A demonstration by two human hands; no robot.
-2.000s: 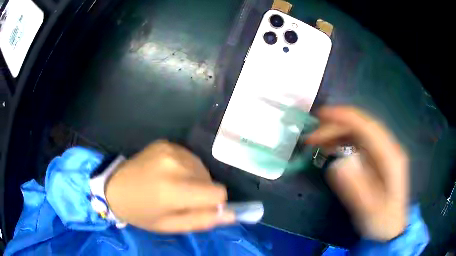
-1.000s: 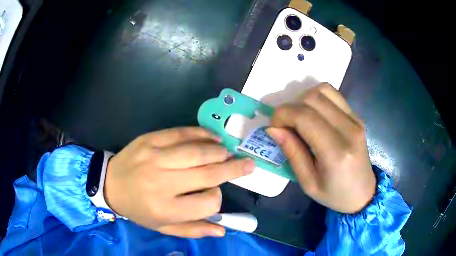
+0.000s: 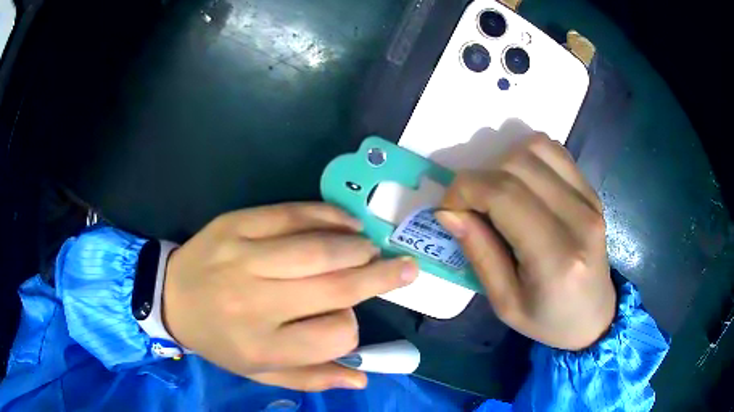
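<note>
A white smartphone (image 3: pixel 491 105) lies back up and tilted, its three lenses at the top. A teal-green template (image 3: pixel 347 170) with a cut-out window lies across its lower back. A small label (image 3: pixel 430 239) with fine print and a CE mark shows at the window. My right hand (image 3: pixel 535 237) pinches the label's upper right part, fingertips over the template. My left hand (image 3: pixel 278 290) has fingertips on the template's lower left edge and holds a whitish strip (image 3: pixel 388 356) between its lower fingers. My right hand hides the template's right end.
The phone lies on a dark fixture pad (image 3: pixel 394 96) with tan-gold stops (image 3: pixel 579 46) at its top edge. The worn dark-green mat (image 3: pixel 201 121) surrounds it. A white object's edge (image 3: pixel 6 24) shows at the upper left rim.
Two seconds ago both hands were blurred and apart, the right at the template. Both came together on the template, the label now showing. Since one second ago, the phone sits slightly further right in view.
</note>
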